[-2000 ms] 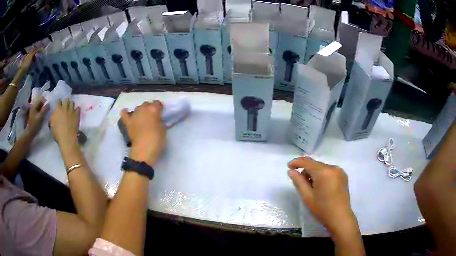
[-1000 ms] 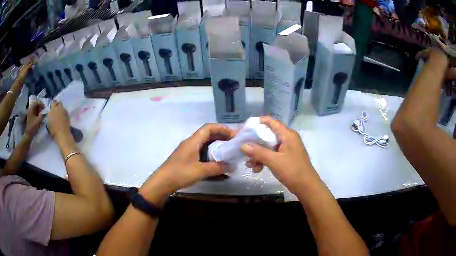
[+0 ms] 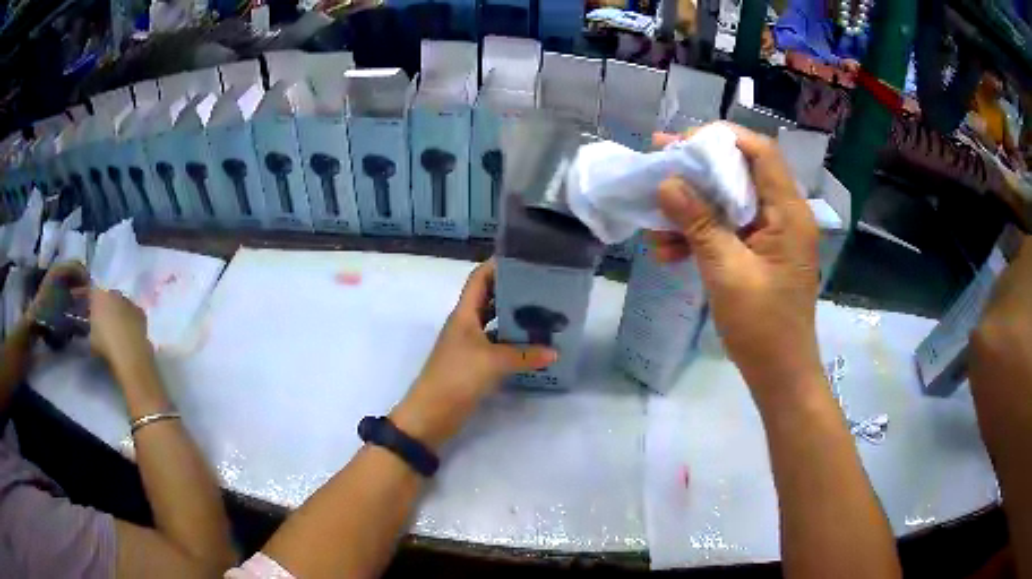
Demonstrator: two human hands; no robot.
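Note:
A tall pale blue-grey retail box (image 3: pixel 547 328) with a dark appliance printed on it stands upright in front of me, its top open. My left hand (image 3: pixel 481 339) holds the lower left side of this box. My right hand (image 3: pixel 736 215) holds a bagged appliance (image 3: pixel 645 187) in a milky white bag, tilted, with its dark round end (image 3: pixel 552 187) at the box's open top. The blurred end overlaps the opening, and I cannot tell how far inside it is. Another open box (image 3: pixel 662 317) stands just right, partly behind my right hand.
A long row of open boxes (image 3: pixel 379 181) lines the bench's far edge. White cables (image 3: pixel 869 428) lie at the right on the white bench (image 3: pixel 340 373). A person's hands (image 3: pixel 108 328) work among white bags at the left. Another person's arm (image 3: pixel 1002 351) is at the right beside a box.
The bagged appliance has moved from both hands low over the bench up to the box opening, in my right hand. My left hand has let go of it and taken the box.

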